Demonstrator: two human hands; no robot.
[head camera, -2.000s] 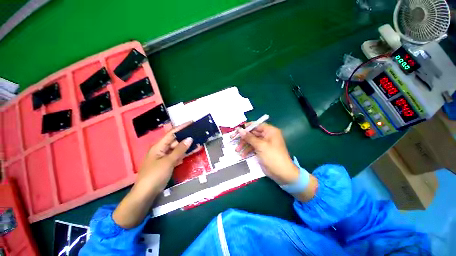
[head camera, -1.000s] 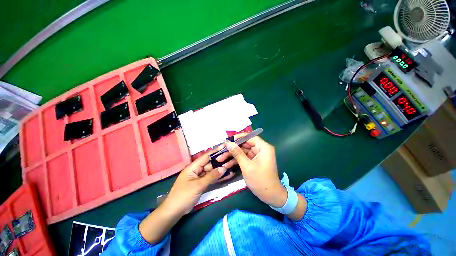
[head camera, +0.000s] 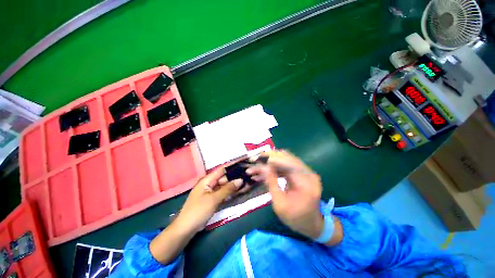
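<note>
My left hand (head camera: 209, 196) holds a small black display module (head camera: 237, 171) by its edges over the stack of white and red adhesive sheets (head camera: 230, 136). My right hand (head camera: 296, 190) is blurred and lies at the module's right side, fingers bent. The tweezers do not show clearly, so I cannot tell whether the right hand still grips them. The fingers hide part of the module and the sheets below.
A pink-red tray (head camera: 116, 165) with several black screens is at left. A redder tray (head camera: 38, 234) with boards and a black sticker sheet (head camera: 89, 259) are lower left. A black power lead (head camera: 332, 120), power supply (head camera: 415, 111) and fan (head camera: 452, 23) are at right.
Over two seconds the module has turned and come nearer between both hands. Since the last earlier frame, my right hand has shifted slightly right and the pale tweezers no longer show clearly.
</note>
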